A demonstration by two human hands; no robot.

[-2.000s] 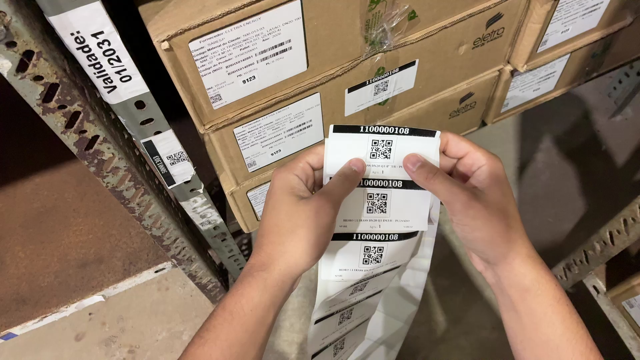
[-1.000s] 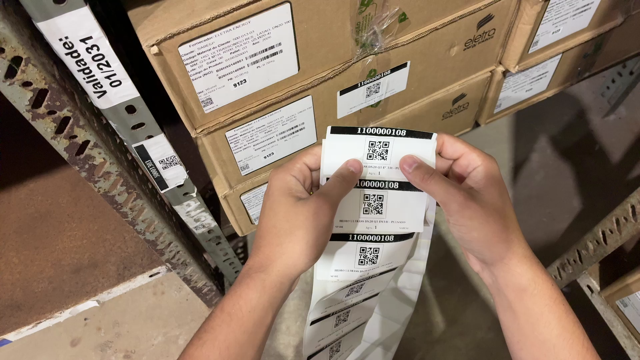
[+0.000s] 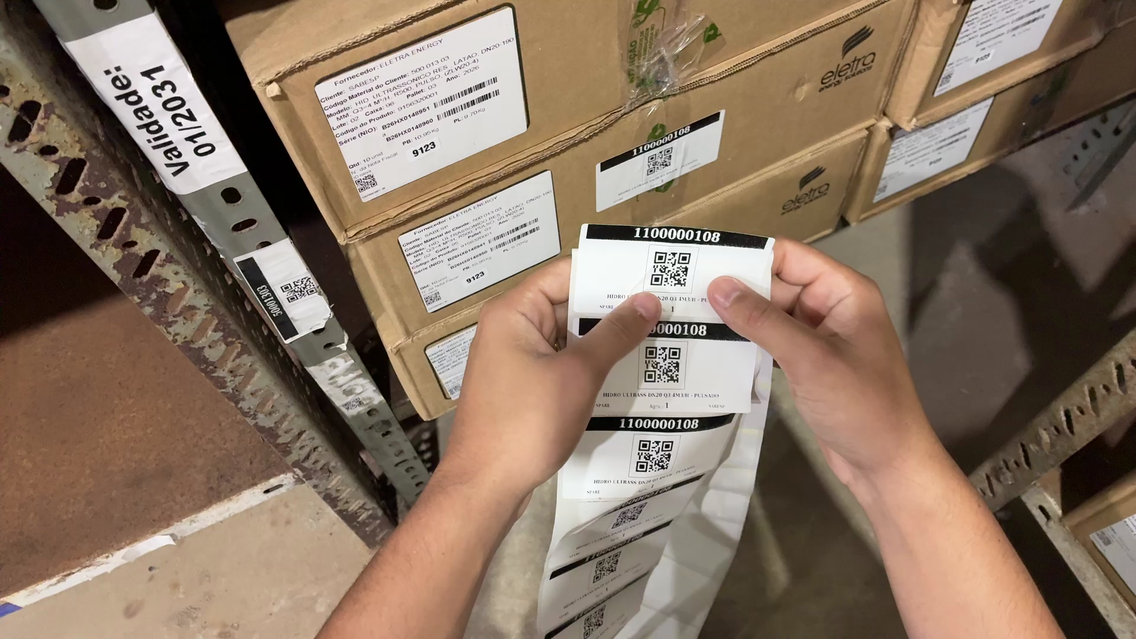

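A long strip of white adhesive labels (image 3: 661,461) with black bands and printed codes hangs down in front of me. My left hand (image 3: 550,373) pinches its upper left edge, thumb on the front and fingers behind. On the upper right edge, my right hand (image 3: 825,355) grips the top label in the same way. The lower part of the strip curls away below my hands. Just beyond its top, a similar white label (image 3: 612,182) is stuck across the tape on a cardboard box (image 3: 586,133) in a stack.
More cardboard boxes (image 3: 950,133) stand at the upper right. A perforated metal shelf upright (image 3: 222,209) bearing labels rises at the left, beside a rusty metal beam (image 3: 115,204). Another metal rack beam (image 3: 1065,426) crosses the lower right above the concrete floor.
Both hands keep their hold on the label strip. The right thumb and the top label look much as before; nothing has been let go. The view has shifted slightly.
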